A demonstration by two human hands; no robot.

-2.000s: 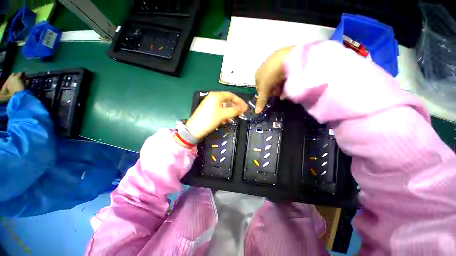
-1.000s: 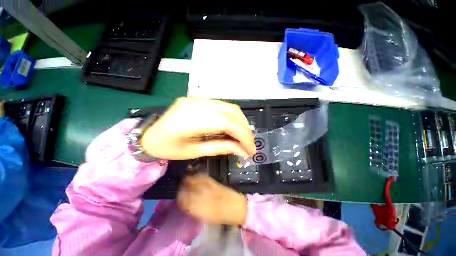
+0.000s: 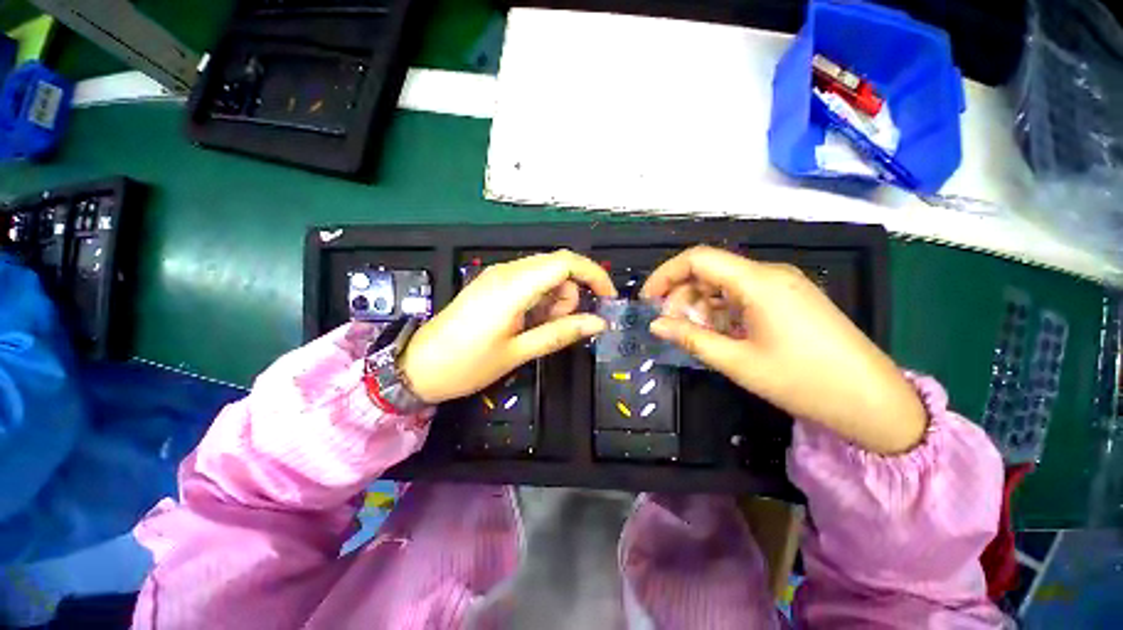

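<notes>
The black foam tray (image 3: pixel 567 462) lies in front of me, with dark phone housings in its pockets. My left hand (image 3: pixel 505 322) and my right hand (image 3: pixel 757 332) pinch a small clear film piece with dark rings (image 3: pixel 633 330) between their fingertips. The film is over the top of one phone housing (image 3: pixel 637 412), and whether it touches is hidden. Another housing (image 3: pixel 503 425) lies partly under my left hand. A camera cluster (image 3: pixel 374 295) shows in the far left pocket.
A blue bin (image 3: pixel 926 129) with pens stands on the white board (image 3: pixel 616 123). Clear lens strips (image 3: pixel 1025 382) and a red-handled item (image 3: pixel 1004 542) are at right. A clear bag is right rear. A coworker's blue sleeve (image 3: pixel 49 382) and other trays (image 3: pixel 289 92) are left.
My hands were apart, my left holding a large clear film with rings, my right blurred near the tray's front. Now both meet over a housing with a small film piece. The view has shifted.
</notes>
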